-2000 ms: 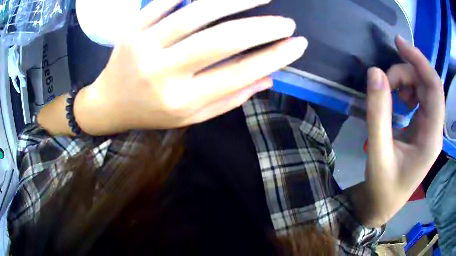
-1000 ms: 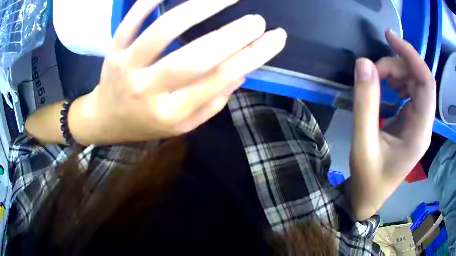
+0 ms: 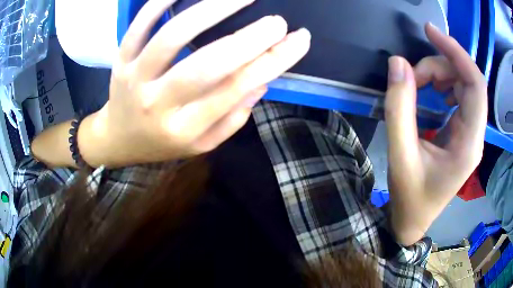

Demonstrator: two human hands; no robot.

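Observation:
The oval base (image 3: 349, 39), dark with a thin pale rim, lies in the blue tray (image 3: 320, 97); its far side is cut off by the top edge. My left hand (image 3: 185, 90), with a dark beaded bracelet, reaches over the base's left part, fingers stretched and apart; I see nothing in it, and its underside is hidden. My right hand (image 3: 444, 112) is at the base's right end, thumb and forefinger tips apart at its surface, other fingers curled; nothing shows between them. Part of a darker strip shows on the base at the top edge.
A white rounded sheet or object (image 3: 87, 34) is left of the tray, beside clear crinkled plastic (image 3: 25, 34) and a printed box (image 3: 49, 93). Another tray with a pale rounded part (image 3: 506, 93) is at the right. A red stool part (image 3: 471, 185) and cardboard (image 3: 450, 267) are below.
The view has shifted, so the base and tray sit farther left and slightly higher. Both hands keep nearly the same pose over the base; the right fingertips sit slightly higher in view.

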